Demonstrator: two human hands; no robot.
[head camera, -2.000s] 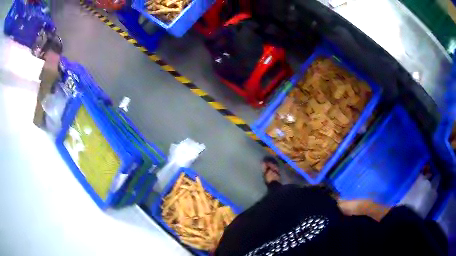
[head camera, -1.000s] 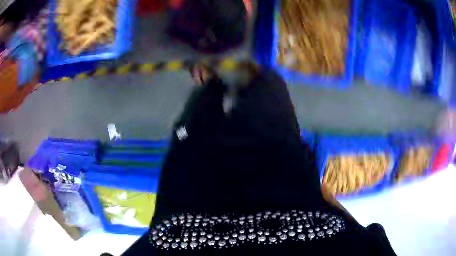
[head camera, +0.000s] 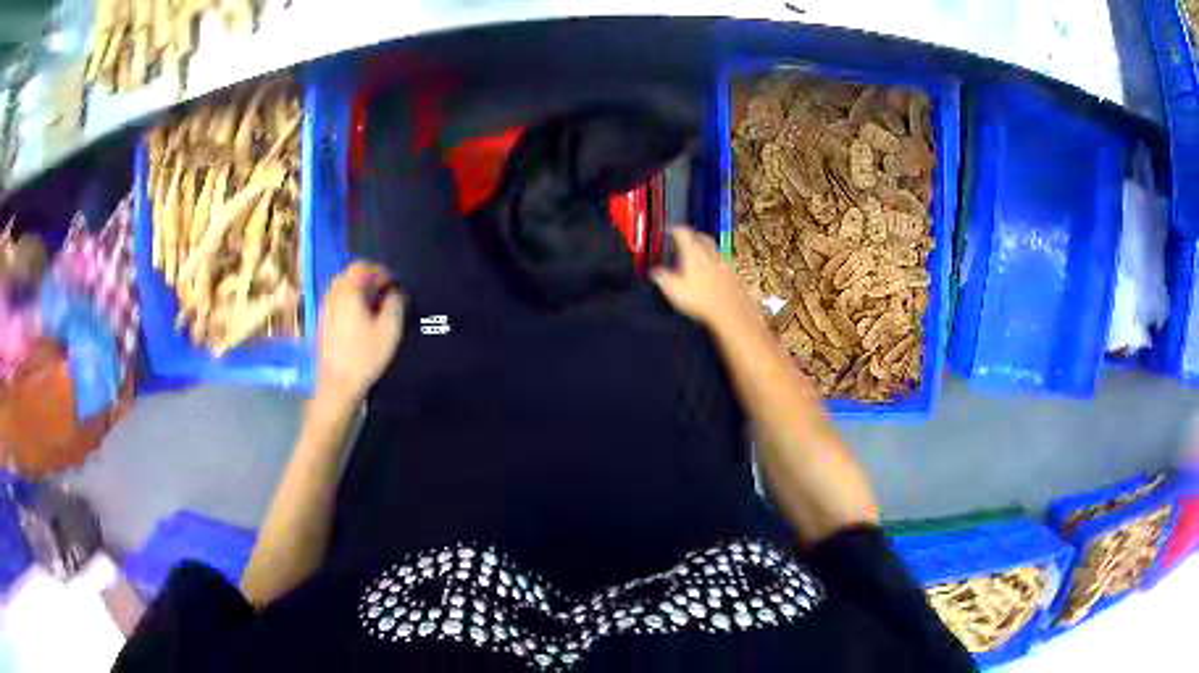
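My left hand (head camera: 359, 329) is bare with curled fingers, beside dark cloth at the right side of the crate of limbs (head camera: 221, 362). Its fingertips touch something dark; I cannot tell if it grips. My right hand (head camera: 693, 279) is bare, its fingers bent by the edge of the red stool (head camera: 636, 217), left of the crate of sole plates (head camera: 842, 405). Its grip is unclear. A bunched black thing, perhaps cloth, covers most of the stool (head camera: 559, 210).
The metal bench (head camera: 526, 29) crosses the top, with tan limbs at its left. An empty blue crate (head camera: 1039, 263) and a whitish liner stand right. More crates of tan parts (head camera: 986, 607) are at lower right. A person in a pink checked top (head camera: 99, 283) is at the left edge.
The view has swung round to face the bench and stool. Both my hands and forearms have come into clear view over my lap. The yellow-black floor tape is no longer visible.
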